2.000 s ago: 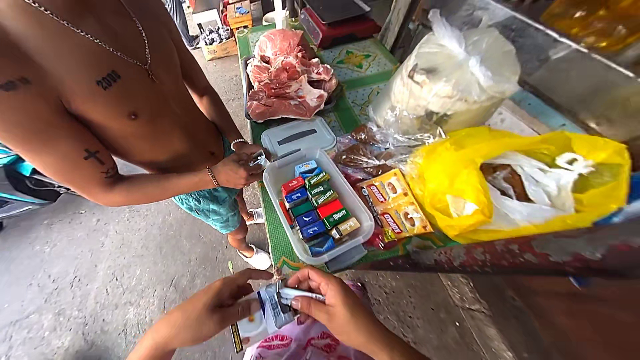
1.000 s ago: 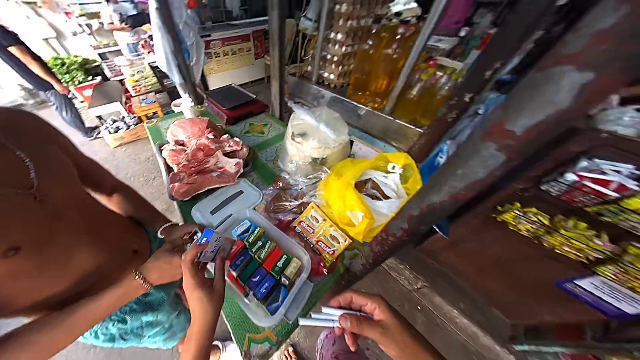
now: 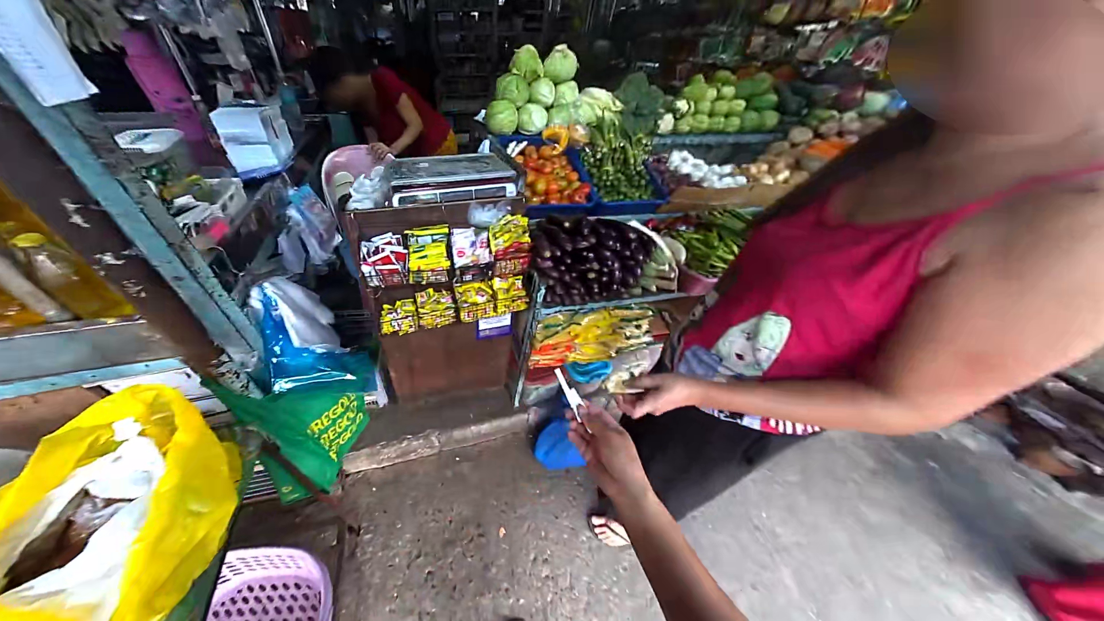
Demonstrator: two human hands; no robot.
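Observation:
My right hand (image 3: pixel 608 448) reaches out at the lower middle, its fingers closed on white cigarettes (image 3: pixel 569 392) that point up and to the left. Just beyond it is the hand (image 3: pixel 660 395) of a person in a red sleeveless top (image 3: pixel 819 293). That hand seems to hold something small and pale, too blurred to name. Whether the two hands touch cannot be told. My left hand is out of the frame.
A yellow plastic bag (image 3: pixel 194 483) lies at the lower left, above a pink plastic basket (image 3: pixel 272 586). A green bag (image 3: pixel 319 431) hangs nearby. Ahead stand a wooden cabinet (image 3: pixel 444 366) with hanging sachets and shelves with eggplants (image 3: pixel 591 259) and cabbages (image 3: pixel 539 90).
The view has swung far to the right. My left hand, seen holding a small blue pack one second ago, has left the view. My right hand, with the cigarettes, now reaches toward another person.

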